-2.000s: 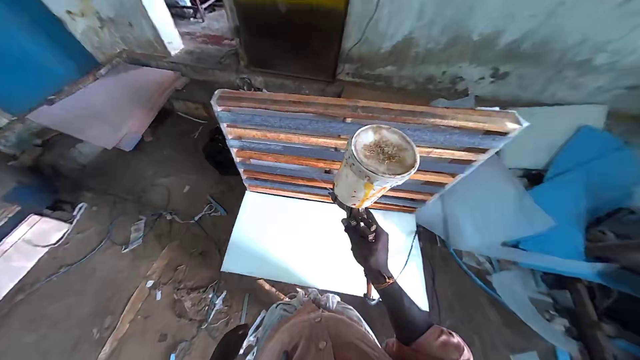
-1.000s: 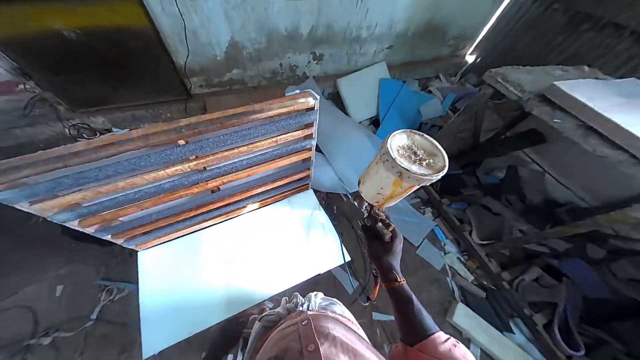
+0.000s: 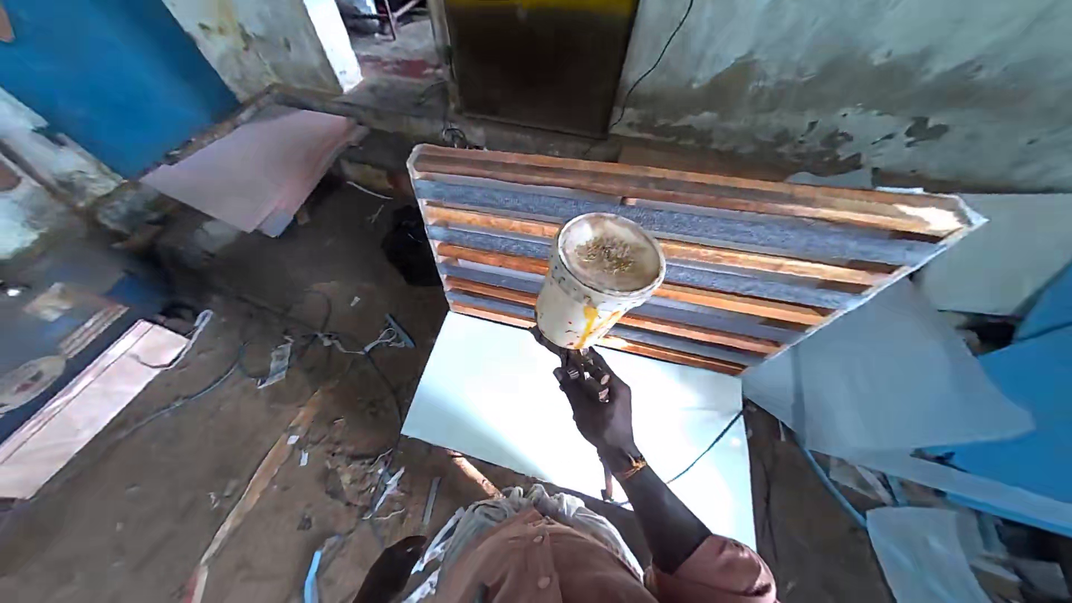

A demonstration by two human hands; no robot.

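My right hand is closed around the dark, dirty body of what looks like a paint spray gun. Its paint-stained cup sits on top, with yellow drips down the side and a crusted round lid. Behind the cup, a slatted wooden frame with grey material between its slats leans back, at the rear edge of a white sheet or panel. A thin hose or cable crosses the panel beside my right forearm. Only a dark part of my left hand or forearm shows at the bottom edge; its fingers cannot be made out.
Pinkish sheets lie at the upper left, and a long pink-topped piece at the far left. Cables and scraps litter the dirt floor. Translucent sheeting and blue sheets lie at the right. A stained wall stands behind.
The view swung right, then back left. My right hand has kept hold of the spray gun, its cup upward throughout.
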